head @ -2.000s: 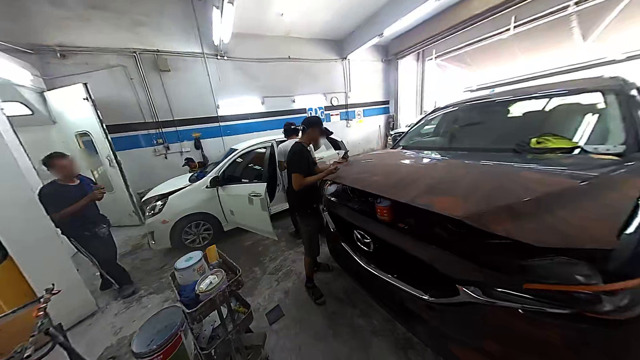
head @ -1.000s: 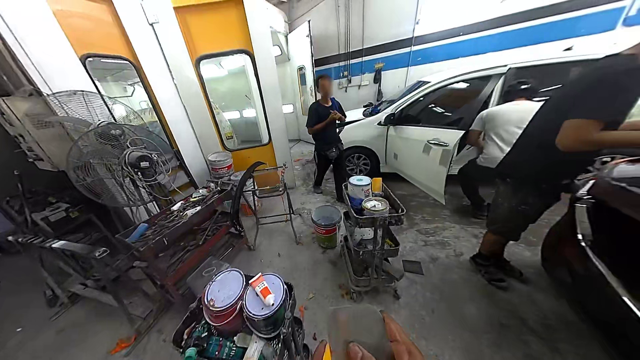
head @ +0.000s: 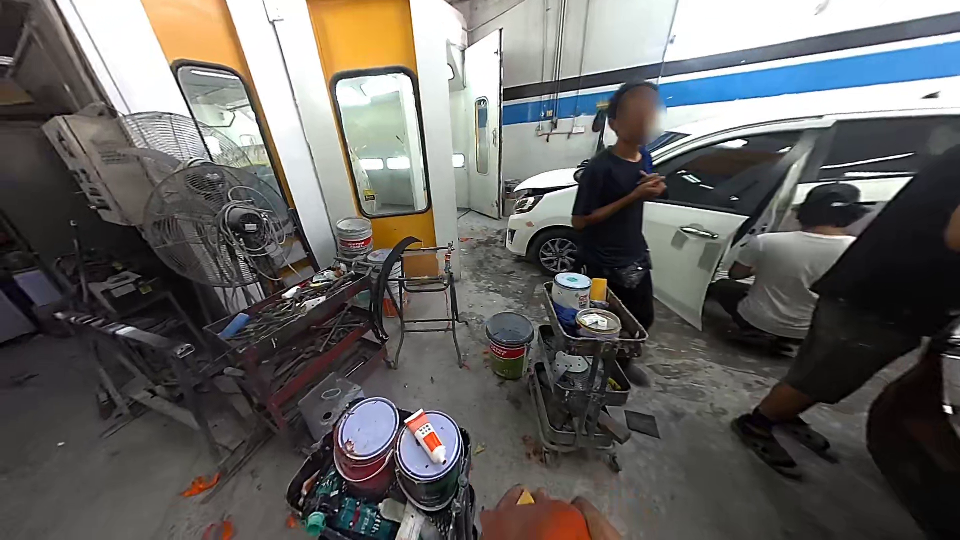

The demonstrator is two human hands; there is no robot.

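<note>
At the bottom edge, blurred fingers of one or both hands show on either side of an orange-red thing [head: 544,522], which they seem to hold. A small yellow piece [head: 526,497] lies between the fingers on the left. I cannot tell which fingers belong to which hand. Just left of them, a cart holds two lidded paint cans; an orange and white tube [head: 426,436] lies on the lid of the right can [head: 430,463]. The left can [head: 367,429] has red smears, and green bottles [head: 352,516] sit in front of it.
Ahead stands a tiered trolley [head: 634,346] with cans, beside a paint bucket [head: 510,352] on the floor. A tool rack [head: 285,337] and large fan [head: 217,225] are at left. A standing person [head: 615,195], a crouching person [head: 787,262] and another person [head: 862,300] are near the white car [head: 675,232].
The view has swung left and down. The standing person by the white car is nearer the trolley than a second ago. An orange-red thing now shows between fingers where a greyish flat piece showed.
</note>
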